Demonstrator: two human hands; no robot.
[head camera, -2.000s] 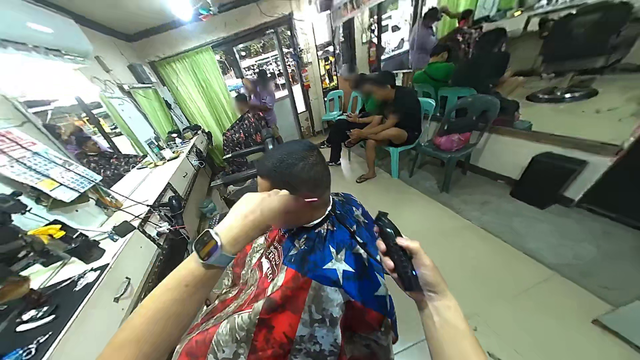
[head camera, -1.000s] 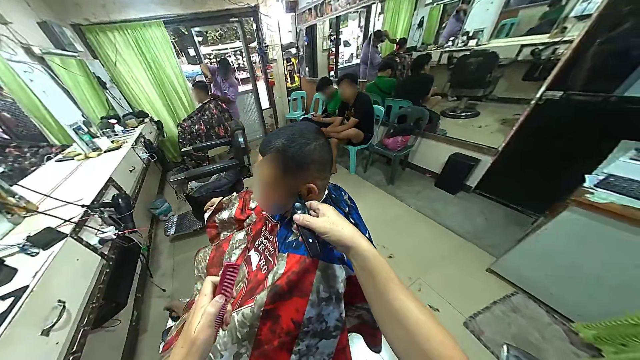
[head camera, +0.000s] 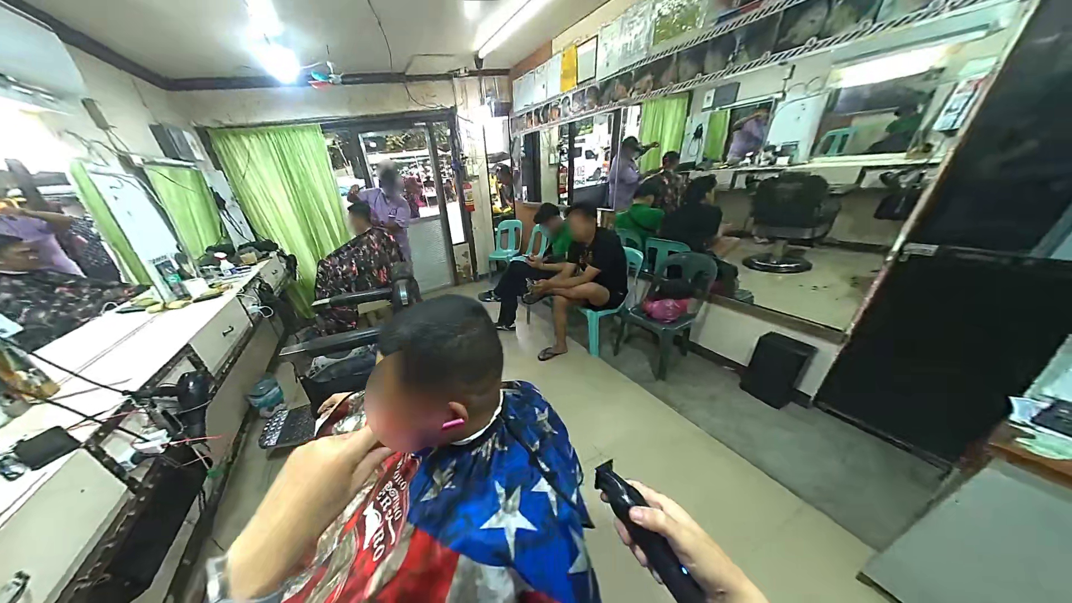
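Observation:
A seated person (head camera: 444, 352) with short dark hair wears a barber cape (head camera: 502, 502) with stars and red stripes. My left hand (head camera: 343, 461) is raised at the front of this person's face, near the chin; its fingertips are partly hidden, and I cannot tell whether it holds anything. In my right hand (head camera: 670, 536) is a black hair trimmer (head camera: 645, 519), held to the right of the cape with its blade end up, apart from the head. A small pink object (head camera: 453, 424) shows at the person's ear.
A white counter (head camera: 109, 352) with a hair dryer (head camera: 193, 402) and cables runs along the left. A barber chair's armrest (head camera: 335, 342) lies ahead. Two seated people wait on plastic chairs (head camera: 662, 314) beyond, near a black box (head camera: 777, 368). Farther back, a person in purple (head camera: 387, 205) stands beside another caped person.
My right hand has moved the trimmer away from the person's neck, out to the right. My left hand, lower with a red comb a second ago, is now up at the face. The view has shifted.

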